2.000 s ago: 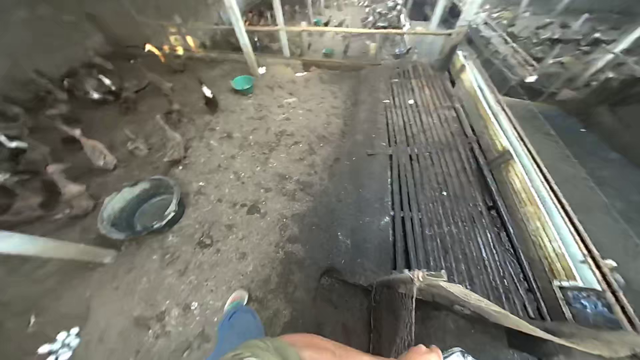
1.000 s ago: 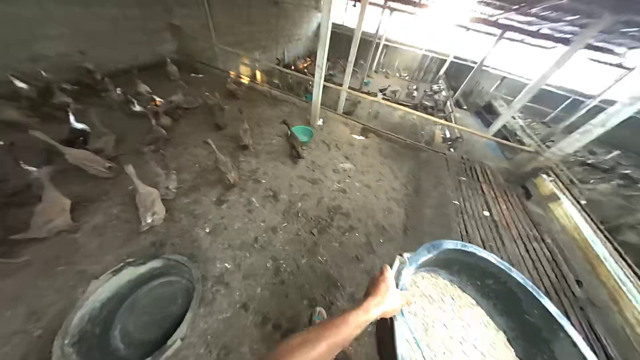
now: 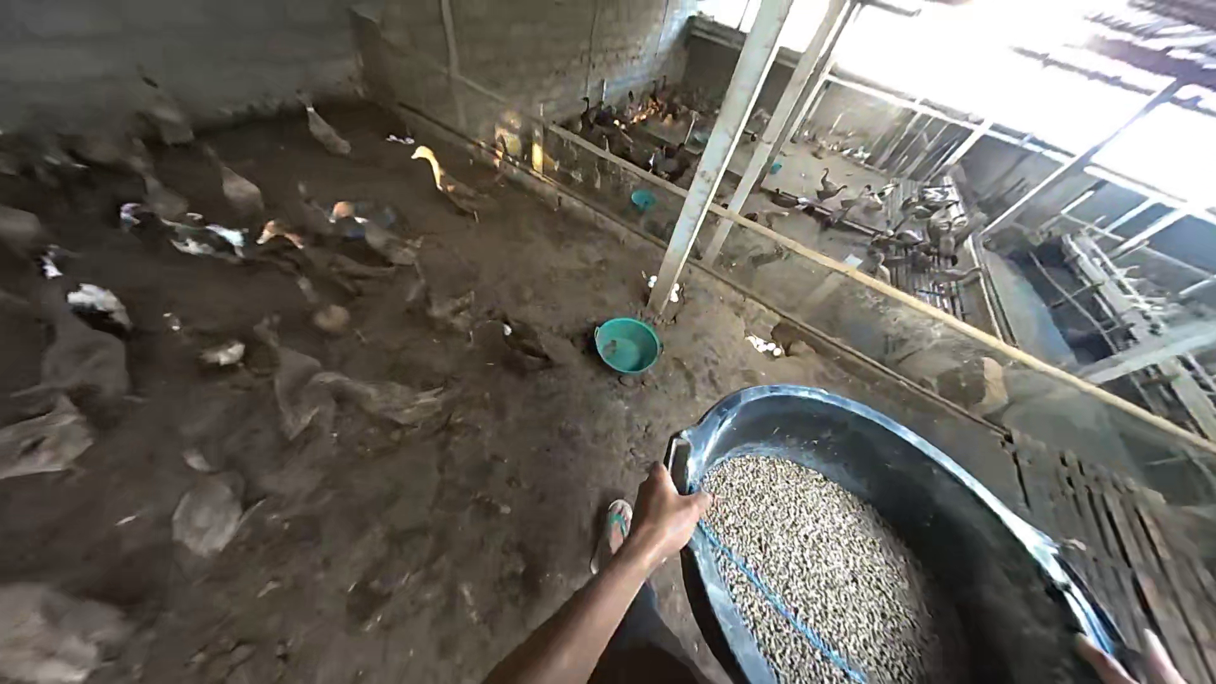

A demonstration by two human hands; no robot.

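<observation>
My left hand (image 3: 668,513) grips the handle on the near left side of a large black plastic tub (image 3: 959,494). Pale feed pellets or grain (image 3: 817,551) cover the tub's bottom, and a blue rope (image 3: 774,598) runs across them from beside my left hand. At the lower right edge, the fingers of my right hand (image 3: 1126,660) are on the tub's opposite side, partly cut off by the frame. Beyond the tub, a small green basin (image 3: 628,345) stands on the dirt floor near the foot of a post.
Many ducks (image 3: 323,380) crowd the dirt floor on the left. A pale post (image 3: 722,152) and a low netted fence with a bamboo rail (image 3: 855,275) cross ahead. More ducks (image 3: 931,223) stand beyond it. Wooden slats (image 3: 1102,513) lie at the right, and a block wall (image 3: 171,57) stands behind.
The view has swung left and up. The feed tub, not visible two seconds ago, is in my hands. Ducks on the left have moved, and the round black basin on the floor has left the view.
</observation>
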